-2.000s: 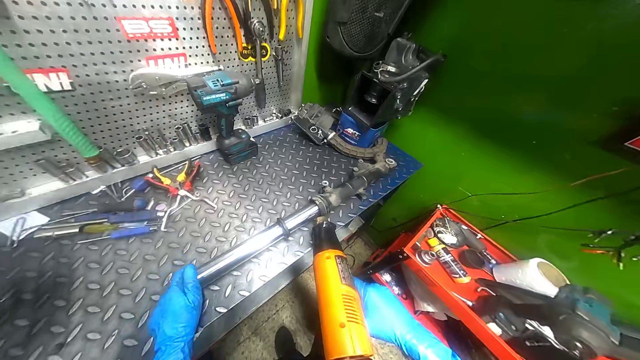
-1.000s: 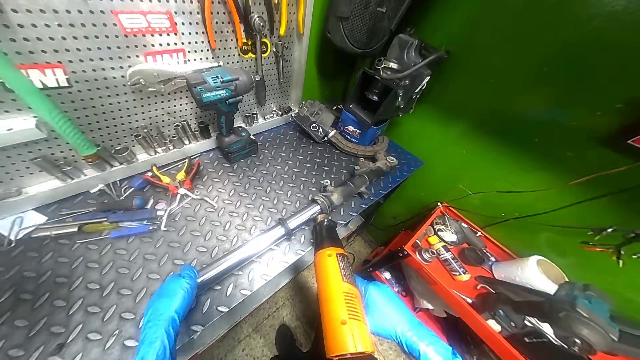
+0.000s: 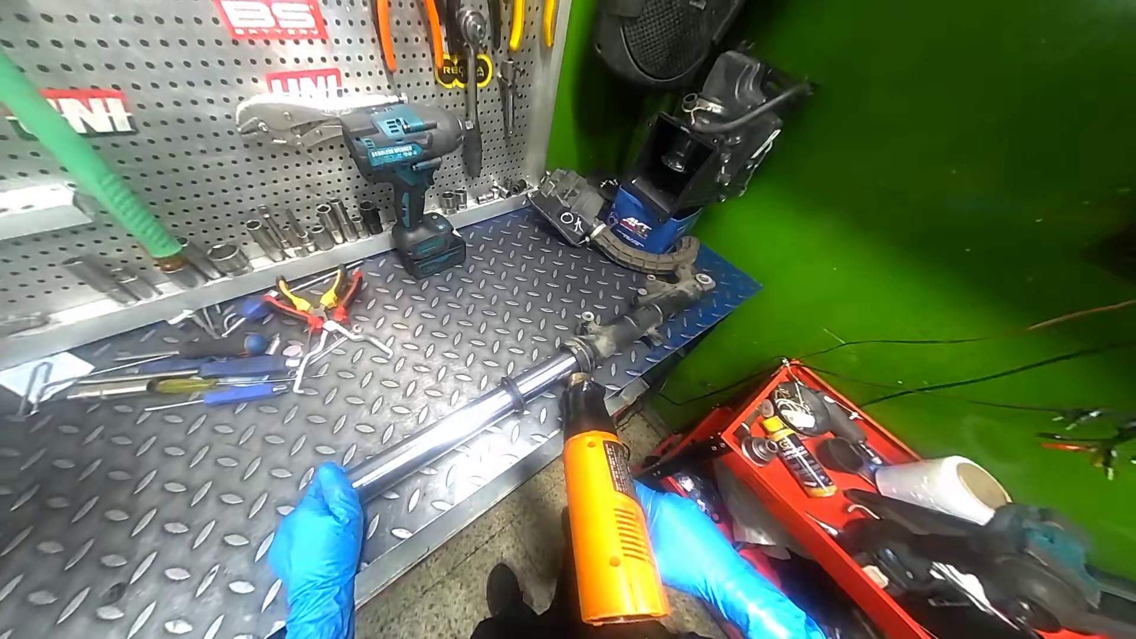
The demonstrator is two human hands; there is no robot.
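Note:
A motorcycle fork leg lies diagonally on the diamond-plate bench, its chrome tube (image 3: pixel 444 437) toward me and its dark lower casting (image 3: pixel 643 318) toward the far right edge. A dark ring (image 3: pixel 513 395) sits around the tube. My left hand (image 3: pixel 321 532), in a blue glove, grips the near end of the tube. An orange heat gun (image 3: pixel 612 524) is in my right hand (image 3: pixel 697 541), also blue-gloved; the gun's body hides most of those fingers. The gun's nozzle (image 3: pixel 581 399) points at the joint where tube and casting meet, very close to it.
Circlip pliers (image 3: pixel 324 306) and several screwdrivers (image 3: pixel 222 368) lie on the left of the bench. A cordless impact wrench (image 3: pixel 408 186) stands by the pegboard (image 3: pixel 177 44). Behind the fork are a blue container (image 3: pixel 652 222) and black parts. A red tool cart (image 3: pixel 745 453) stands at right.
Between the earliest frame and now, my left hand has shifted slightly at the tube's end. The heat gun stays at the same joint throughout.

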